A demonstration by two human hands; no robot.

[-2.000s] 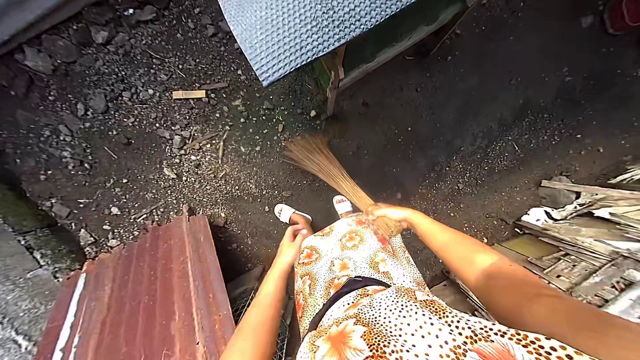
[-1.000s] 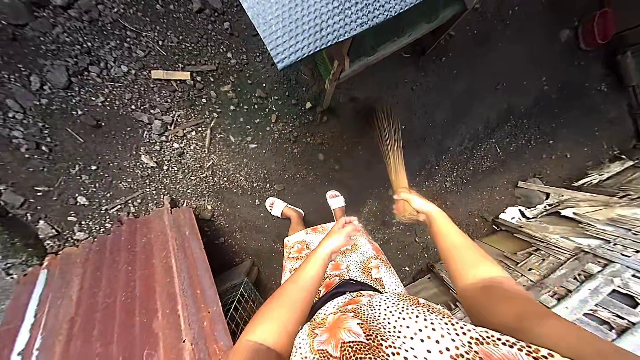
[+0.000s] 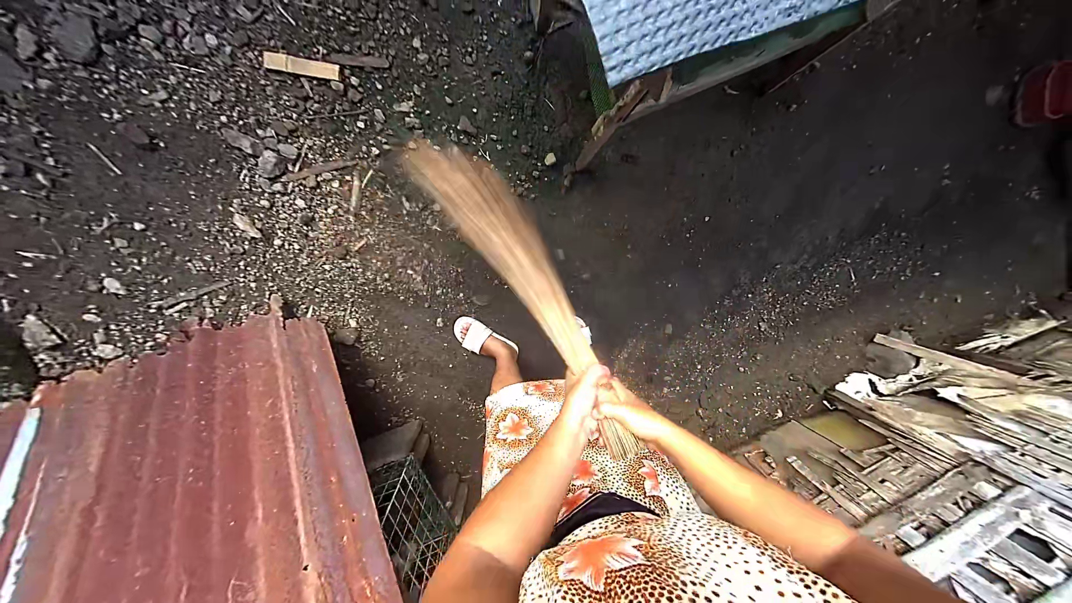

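A stick broom [image 3: 511, 239] slants up and left from my hands over the dark ground, its bristle tips blurred. My right hand [image 3: 628, 410] is closed round the bound end, and the butt of the sticks shows below it. Against it, my left hand [image 3: 584, 398] also grips the broom, a little higher on its left side. Loose gravel [image 3: 335, 234] lies beyond the bristle tips. A white slipper [image 3: 475, 334] is on my left foot; the broom mostly hides the other slipper.
A rusty corrugated metal sheet [image 3: 193, 469] fills the lower left, beside a wire cage [image 3: 410, 519]. Bluish textured sheeting [image 3: 695, 29] covers a structure at the top. Broken wooden slats [image 3: 946, 435] lie at the lower right. A bamboo piece [image 3: 301, 65] rests on the stony ground; a red object [image 3: 1045, 94] is at the right edge.
The broom has swung from the right over to the left since one second ago. My left hand, apart from the broom in both earlier frames, has come onto it beside my right hand.
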